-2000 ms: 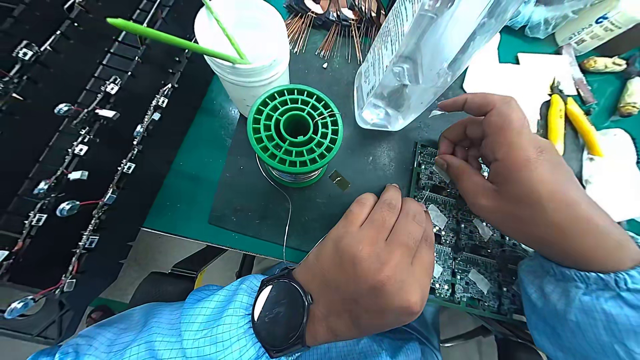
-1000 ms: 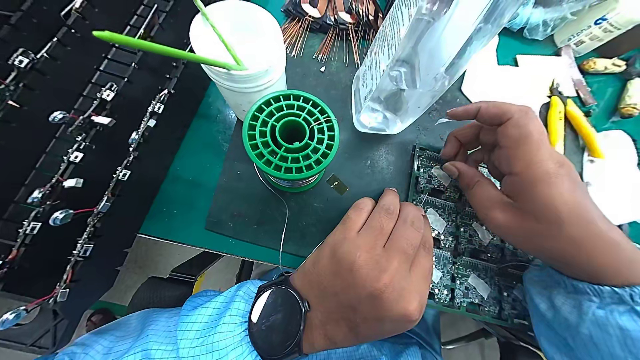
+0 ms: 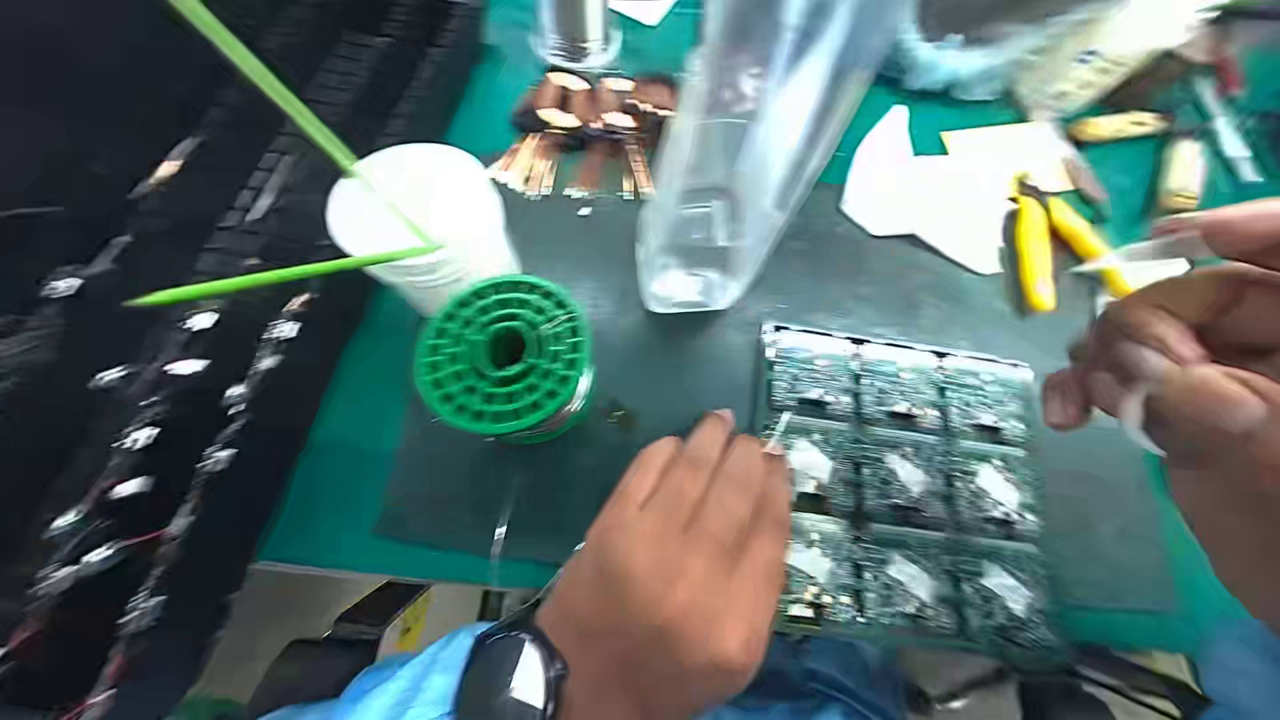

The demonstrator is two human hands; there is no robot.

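Note:
A panel of green circuit boards (image 3: 900, 480) lies on the dark mat, several boards bearing white pieces of tape. Against its left edge rests my left hand (image 3: 680, 560), fingers together and palm down; a thin strand shows by its wrist, but what the fingers hold is hidden. Off the panel's right side is my right hand (image 3: 1180, 350), blurred, with a whitish strip (image 3: 1150, 250) pinched at its fingers. A green spool of solder wire (image 3: 505, 355) stands on the mat left of my left hand.
Behind the spool stands a white tub (image 3: 430, 220) with green sticks. A clear plastic bag (image 3: 720, 180), copper-coloured leads (image 3: 590, 130), white paper (image 3: 920, 190) and yellow-handled pliers (image 3: 1055, 240) lie farther back. Black strips with small parts (image 3: 140, 440) fill the left side.
My right hand has moved off the circuit boards to the right, uncovering more of the panel. My left hand stays at the panel's left edge. The view has shifted.

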